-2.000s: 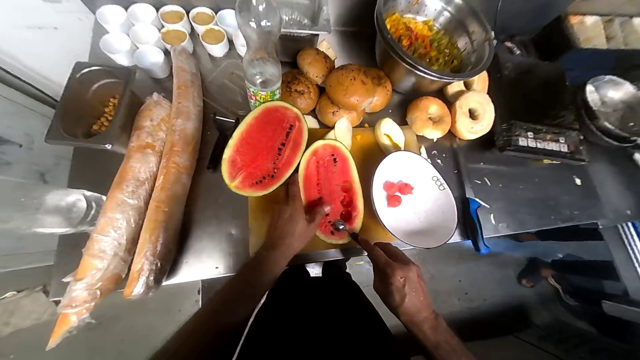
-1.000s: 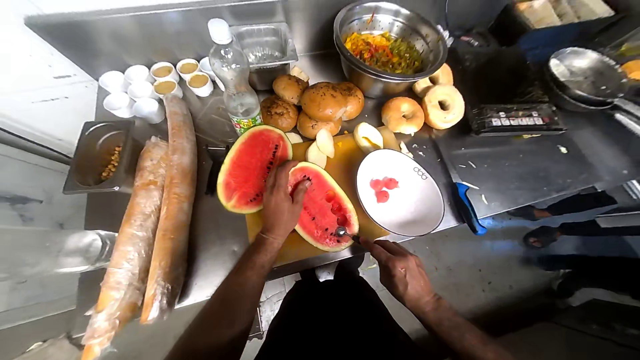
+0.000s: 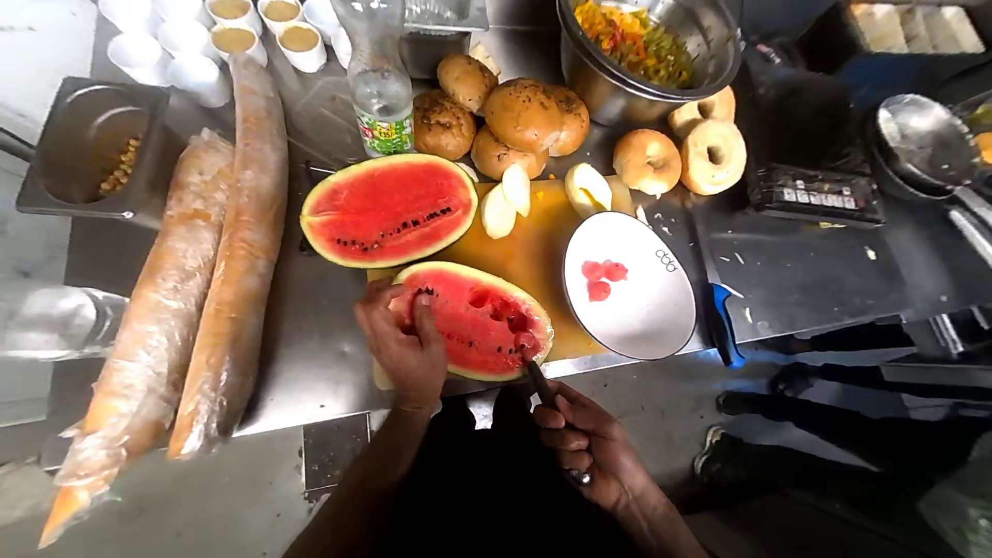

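My left hand [image 3: 404, 341] grips the left end of a cut watermelon half [image 3: 473, 325], its thumb on the red flesh. In my right hand [image 3: 585, 442] is the dark handle of a melon baller [image 3: 540, 381]; its scoop end is sunk in the flesh near the right rim, beside several scooped hollows. Another watermelon half [image 3: 395, 209] lies cut side up behind, partly on the yellow cutting board [image 3: 542, 240]. To the right, a white oval bowl [image 3: 643, 310] holds three red melon balls [image 3: 601, 279].
Pale cut pieces [image 3: 500, 211], buns [image 3: 523, 116] and bagels [image 3: 713, 157] lie behind. A plastic bottle [image 3: 384, 93] stands near a steel bowl of cut vegetables [image 3: 725, 54]. Wrapped long loaves [image 3: 163, 310] lie left. A blue-handled knife [image 3: 725, 325] rests right. Another person's legs [image 3: 845, 418] show lower right.
The held watermelon half has turned; its long side now runs more crosswise. My left hand has shifted to its left end. The melon baller remains at its right part.
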